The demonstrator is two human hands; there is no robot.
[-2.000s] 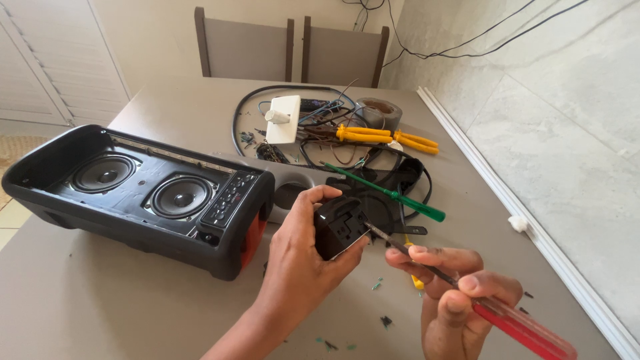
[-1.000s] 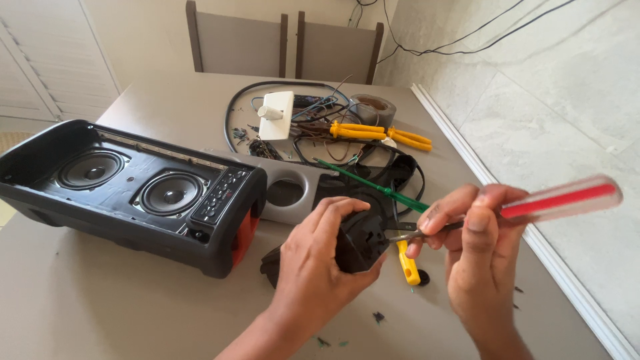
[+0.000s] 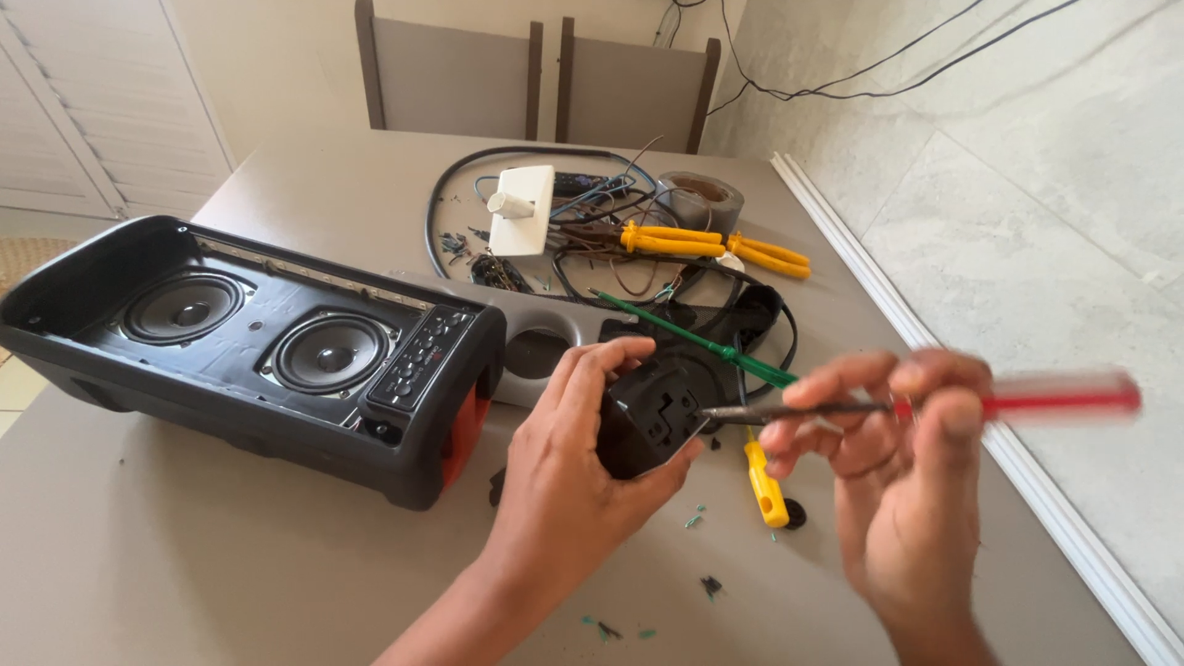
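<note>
My left hand [image 3: 578,444] grips a black plastic housing [image 3: 652,412] with slots and small holes in its upper face. In my right hand [image 3: 902,444] is a screwdriver [image 3: 1045,398] with a clear and red handle, blurred at its end. The screwdriver's tip touches or nearly touches the slotted face. Behind my hands lies a green screwdriver [image 3: 717,347], slanting across dark plastic parts. A yellow-handled tool [image 3: 765,481] rests on the table below it, beside a small round black part [image 3: 793,514].
On the left stands a black speaker cabinet [image 3: 268,314] with two exposed drivers and a button panel. A grey panel [image 3: 555,324] adjoins it. Farther back are yellow-handled pliers [image 3: 671,240], a tape roll [image 3: 703,199], a white wall plate [image 3: 523,213] and tangled wires. Scraps [image 3: 710,585] lie in front.
The red screwdriver has swung from sloping down to the right to nearly level, its tip staying by the housing. The housing has turned in my left hand.
</note>
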